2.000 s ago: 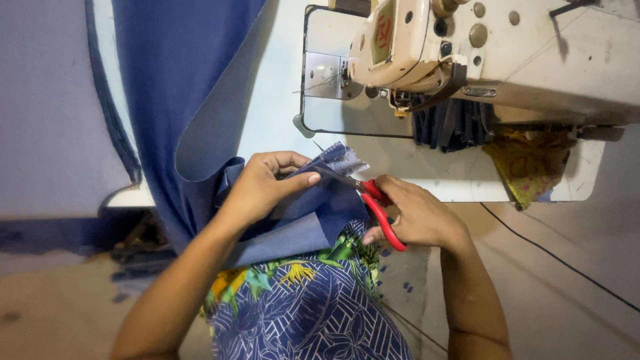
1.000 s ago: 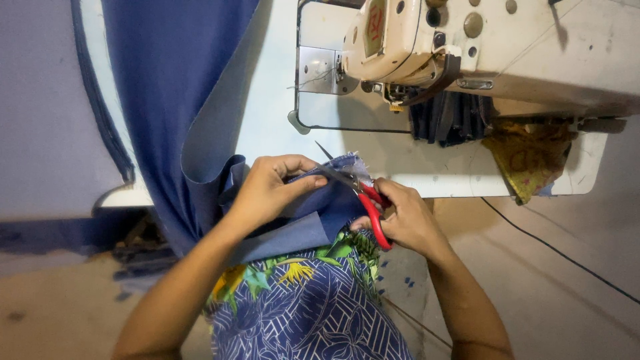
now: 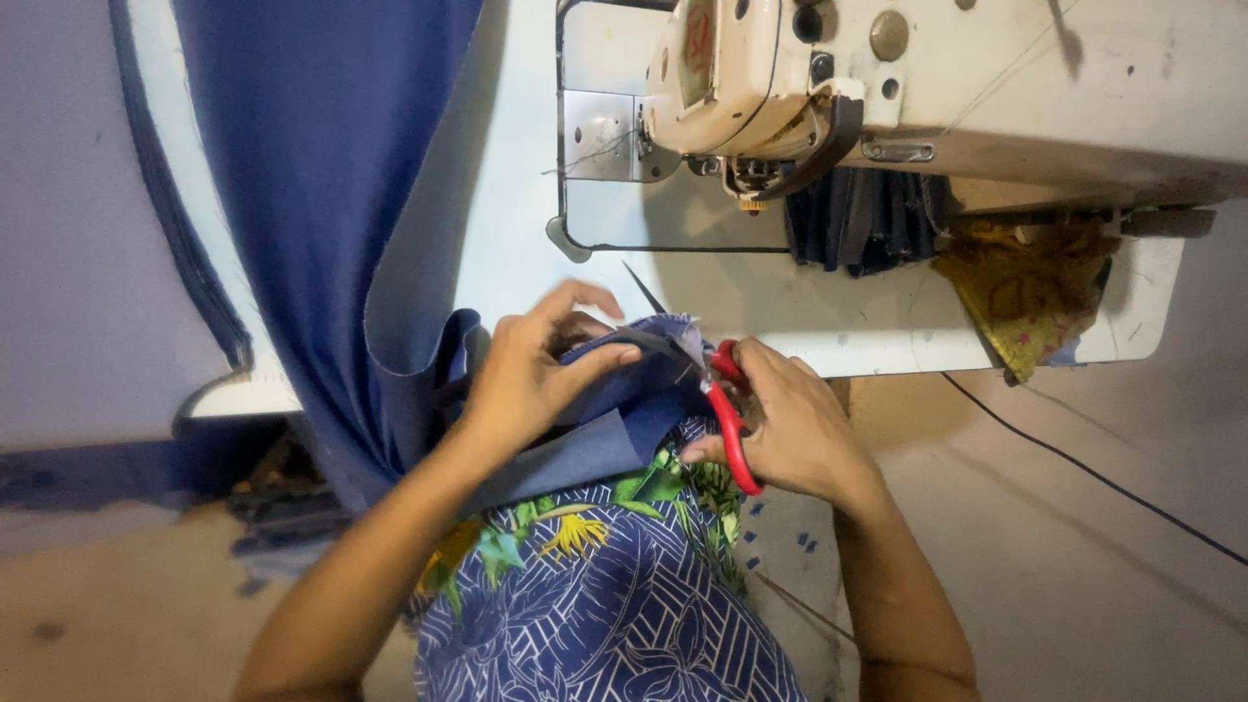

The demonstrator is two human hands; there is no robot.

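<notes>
Red-handled scissors [image 3: 733, 429] are in my right hand [image 3: 799, 424], with fingers in the handle loops and the blades parted around the edge of blue denim cloth [image 3: 614, 444]. My left hand [image 3: 531, 361] is at the same edge, its thumb on the cloth and its index finger raised; the other fingers are partly hidden behind the fabric. The cloth lies over my lap, above a patterned blue garment [image 3: 624, 604], and a long panel of it [image 3: 312, 146] runs up over the table at the left.
An industrial sewing machine [image 3: 760, 88] stands on the white table [image 3: 507, 244] ahead. Folded dark denim pieces [image 3: 863, 219] and a yellow cloth [image 3: 1033, 292] lie beneath its arm. A black cable [image 3: 1092, 468] runs at the right, and small blue scraps [image 3: 804, 541] are on the floor.
My left index finger has lifted off the cloth. The scissor blades have opened wider than two seconds ago, and the cloth's frayed corner has folded lower between my hands.
</notes>
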